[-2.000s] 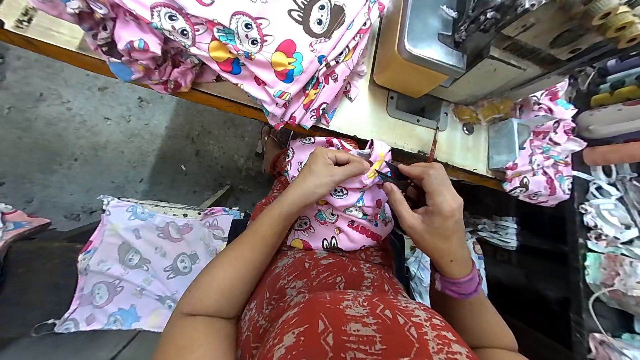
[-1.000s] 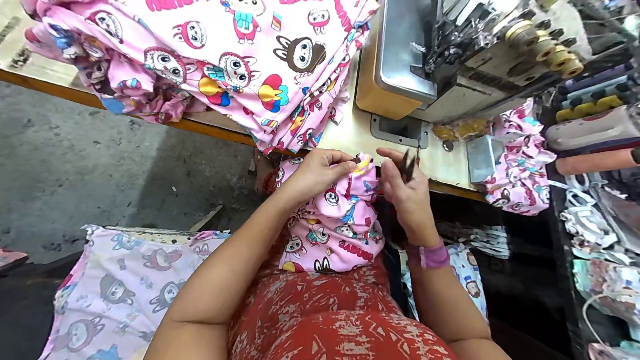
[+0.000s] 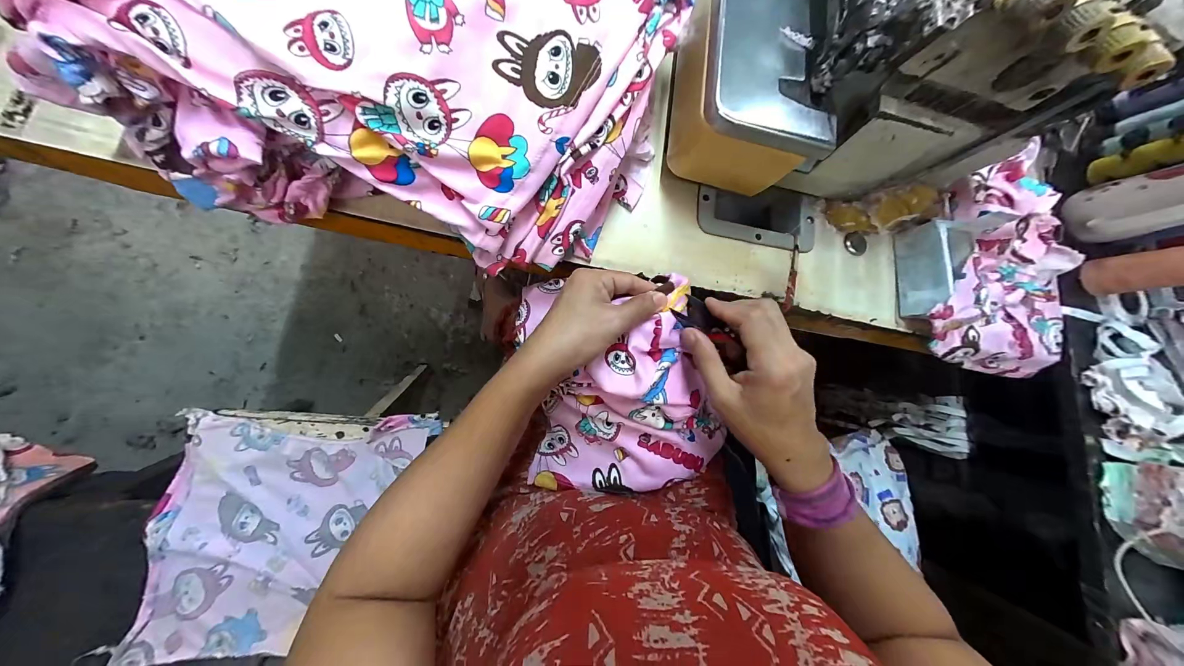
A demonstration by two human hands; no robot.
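Observation:
A pink cartoon-print fabric piece point(image 3: 638, 416) lies bunched over my lap. My left hand point(image 3: 601, 319) pinches its upper edge, where a small yellow patch shows at the fingertips. On the other side of that edge, my right hand point(image 3: 758, 370) holds a small dark tool point(image 3: 698, 316), seemingly thread snips, with its tip against the fabric by the yellow patch. The fingers partly hide the tool. A purple band circles my right wrist.
Pink printed fabric point(image 3: 416, 102) is heaped on the table point(image 3: 647, 240) at upper left. A sewing machine point(image 3: 758, 92) stands at upper right, beside a clear plastic bin point(image 3: 930, 264) and hanging fabric point(image 3: 1008, 277). More printed fabric point(image 3: 240, 527) lies at lower left.
A second ago the dark tool pointed up, away from the fabric; now my right hand has it against the fabric edge again. My left hand has kept its pinch.

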